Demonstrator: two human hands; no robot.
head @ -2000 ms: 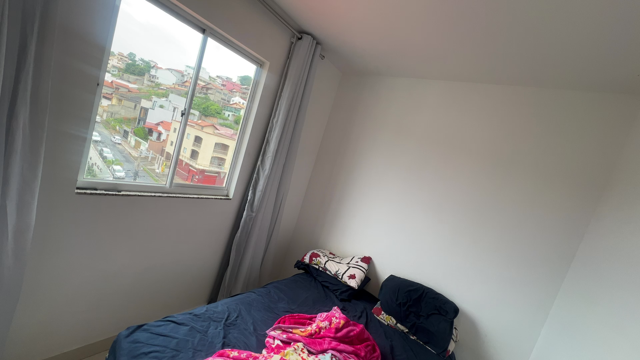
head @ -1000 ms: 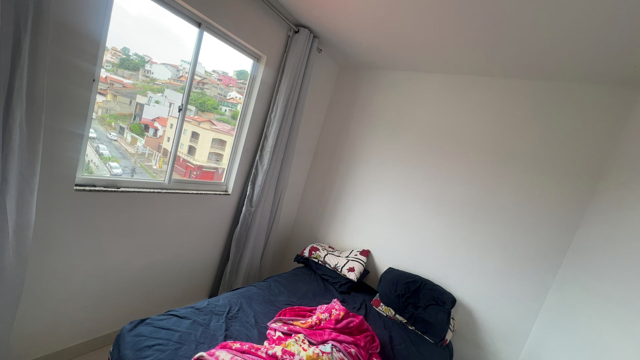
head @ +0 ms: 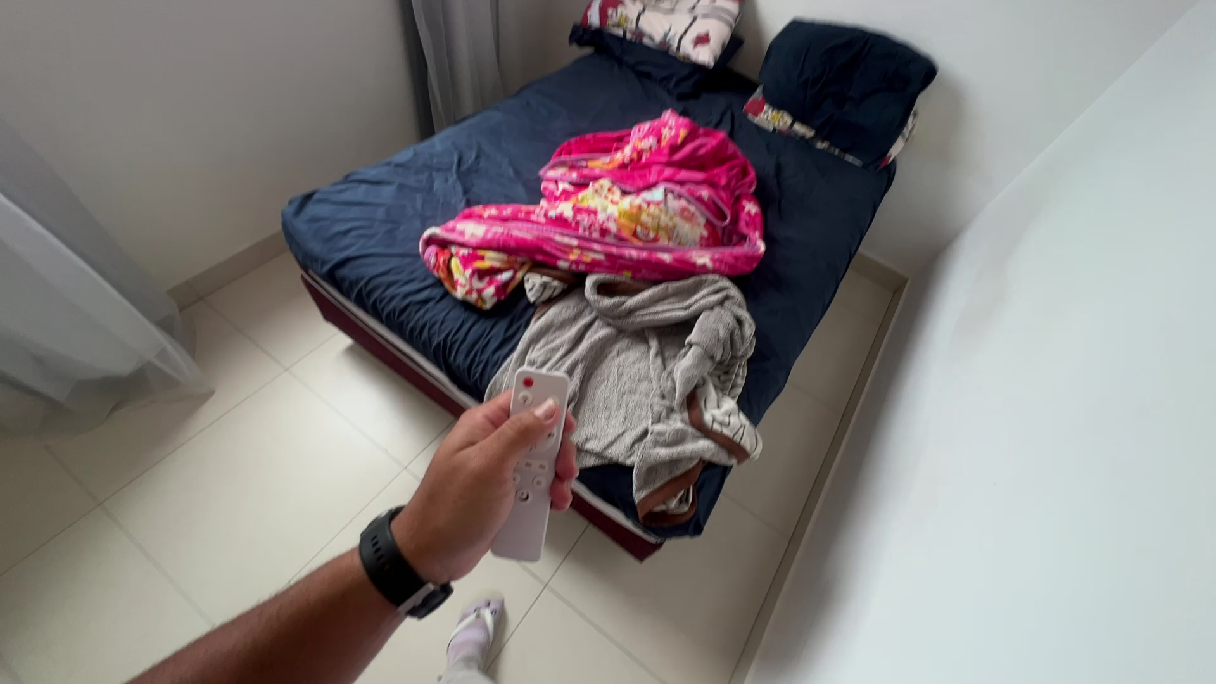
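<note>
My left hand (head: 489, 475), with a dark watch (head: 399, 565) on its wrist, reaches in from the lower left. It holds a white remote control (head: 521, 527) upright in view, the thumb resting on its upper buttons and fingertips showing at its right edge. A red button sits near the remote's top. Behind the hand, a grey blanket with brown edging (head: 617, 380) lies rumpled on the near end of a bed with a dark blue sheet (head: 370, 218). A bunched pink floral blanket (head: 655, 209) lies just beyond it. My right hand is out of view.
Two pillows, one floral (head: 679, 28) and one mostly dark blue (head: 845, 85), lie at the bed's far end. White walls stand left and right. A sheer curtain (head: 76, 313) hangs at left. My foot in a sandal (head: 475, 622) is on the tiled floor.
The view has swung down from the window to the bed and floor. My left hand with the remote control has come into view; neither shows in the earlier frames.
</note>
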